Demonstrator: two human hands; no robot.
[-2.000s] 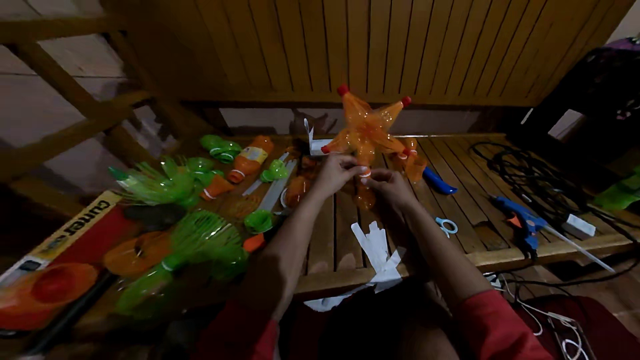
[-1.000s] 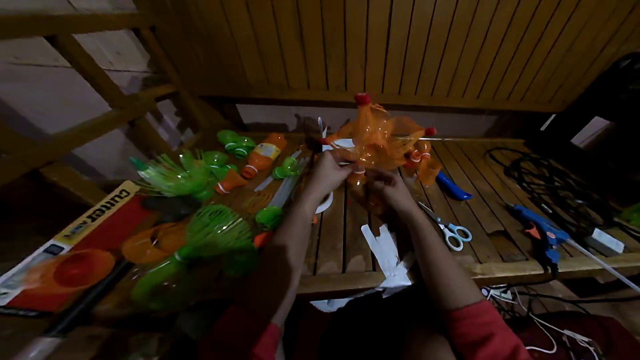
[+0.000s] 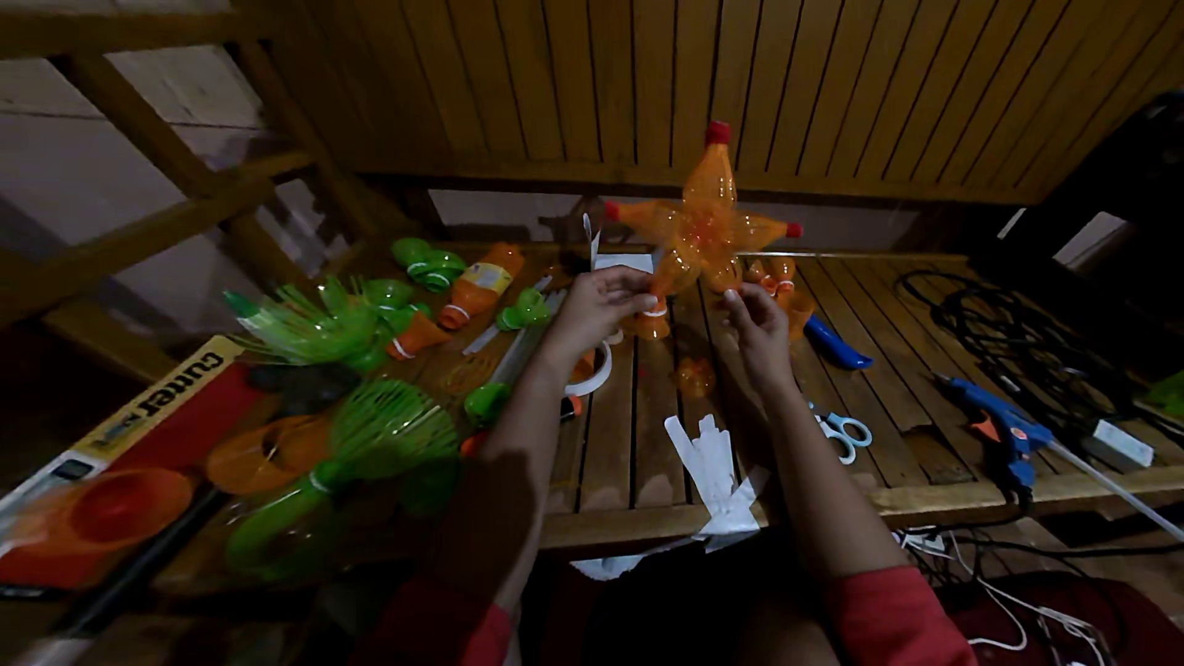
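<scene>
A star of orange plastic bottle tops (image 3: 708, 231) with red caps is held upright above the slatted wooden bench. My left hand (image 3: 610, 305) pinches its lower left arm, beside an orange bottle neck piece (image 3: 654, 319) with a white ring. The fingers of my right hand (image 3: 754, 319) grip the lower right arm of the star. Below the hands an orange plastic piece (image 3: 696, 376) lies on the slats. White strips (image 3: 708, 462) hang at the bench's front edge. A roll of tape (image 3: 597, 370) is partly behind my left forearm.
Green cut bottles (image 3: 324, 324), an orange bottle (image 3: 481, 287) and a cutter package (image 3: 166, 407) lie left. On the right are a blue-handled tool (image 3: 837, 344), scissors (image 3: 844, 435), a blue glue gun (image 3: 1004, 425) and coiled black cable (image 3: 999, 342). The bench back (image 3: 573, 92) rises behind.
The star was tilted between my hands one second ago; it now stands raised, facing me, with its arms spread. My hands have moved further apart.
</scene>
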